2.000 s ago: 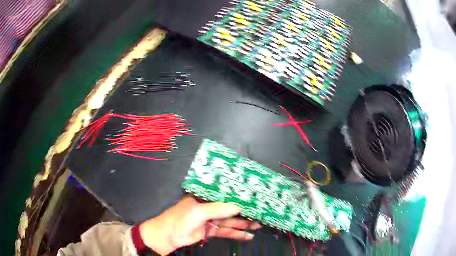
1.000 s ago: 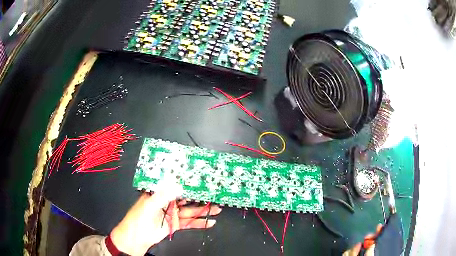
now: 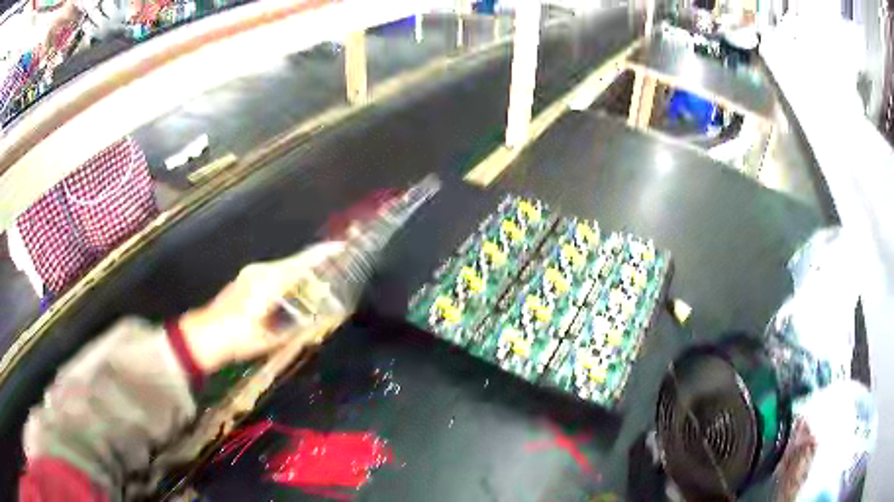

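My left hand [image 3: 265, 309] is at the left, over the edge between the bench mat and the conveyor belt. It holds a circuit board panel [image 3: 377, 240], blurred and seen nearly edge-on, with a blurred red patch, likely lead wires, on its far side. The stacked boards [image 3: 549, 294], with yellow blocks and round parts, lie right of the panel. The red lead wires [image 3: 328, 459] lie in a pile below my hand, with the black lead wires [image 3: 385, 377] above them. My right hand is out of the picture.
The black fume fan [image 3: 708, 417] stands at the lower right. Crossed red wires [image 3: 567, 446] lie left of it. The conveyor belt [image 3: 245, 221] runs along the left, with a red checked cloth [image 3: 88, 211] beyond it. A timber post [image 3: 523, 78] rises at the top.
My left hand has lifted the panel from the front of the mat and carried it to the upper left. The view has tilted up. My right hand and the tool by it have left the picture.
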